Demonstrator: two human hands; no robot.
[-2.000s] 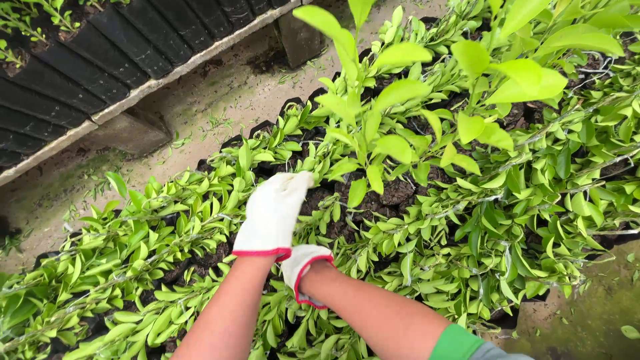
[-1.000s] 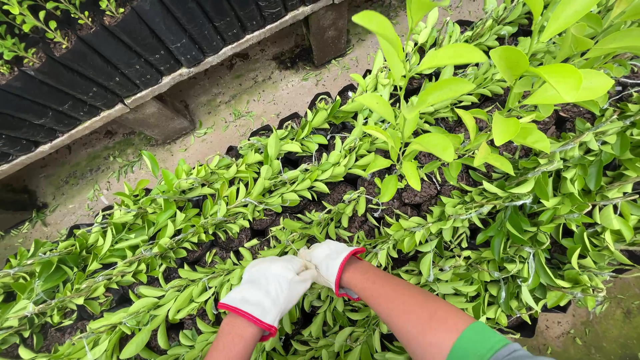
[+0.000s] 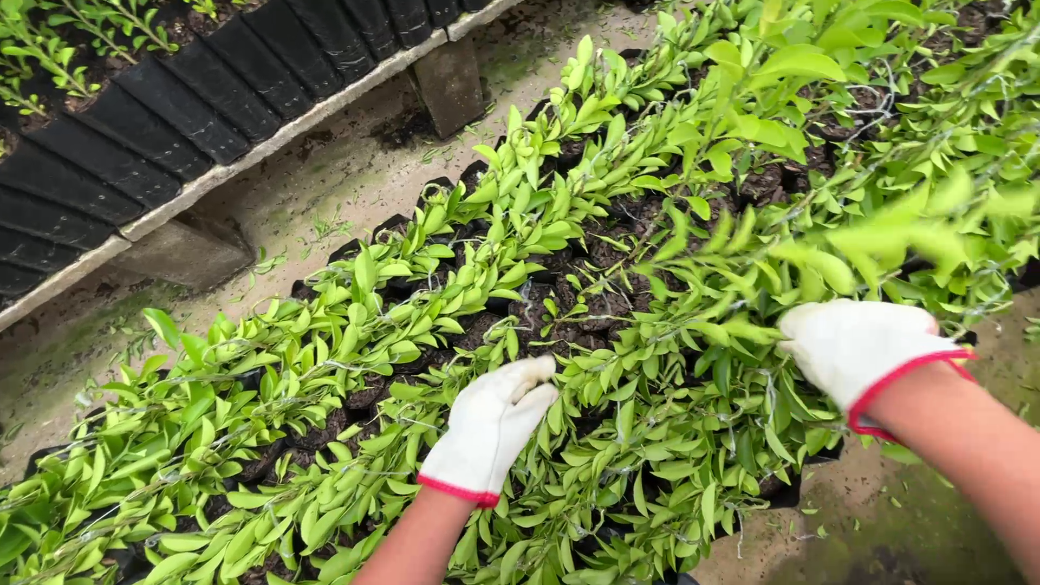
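Both my hands wear white knit gloves with red cuffs. My left hand point(image 3: 491, 426) is at the lower middle, its thumb and fingertips close together over a row of bent-down leafy stems point(image 3: 601, 366); whether it pinches a stem cannot be made out. My right hand point(image 3: 861, 353) is over the stems at the right, fingers curled, beside a blurred leafy shoot point(image 3: 861, 244); its fingertips are partly hidden and a grip on the shoot is not clear. Between the hands and the upper rows, dark soil in black nursery bags point(image 3: 605, 296) shows. Thin clear ties point(image 3: 768, 390) run among the stems.
Upright black nursery bags point(image 3: 195, 106) with small seedlings stand on a concrete ledge point(image 3: 268, 146) at the upper left, held by concrete blocks point(image 3: 183, 248). A concrete path point(image 3: 357, 179) runs between the beds. Taller leafy shoots point(image 3: 747, 106) rise at the upper right. Mossy ground point(image 3: 902, 520) lies at the lower right.
My hands were together over the stems a second ago and are now apart; the right hand has moved off to the right. A leafy shoot near it is blurred.
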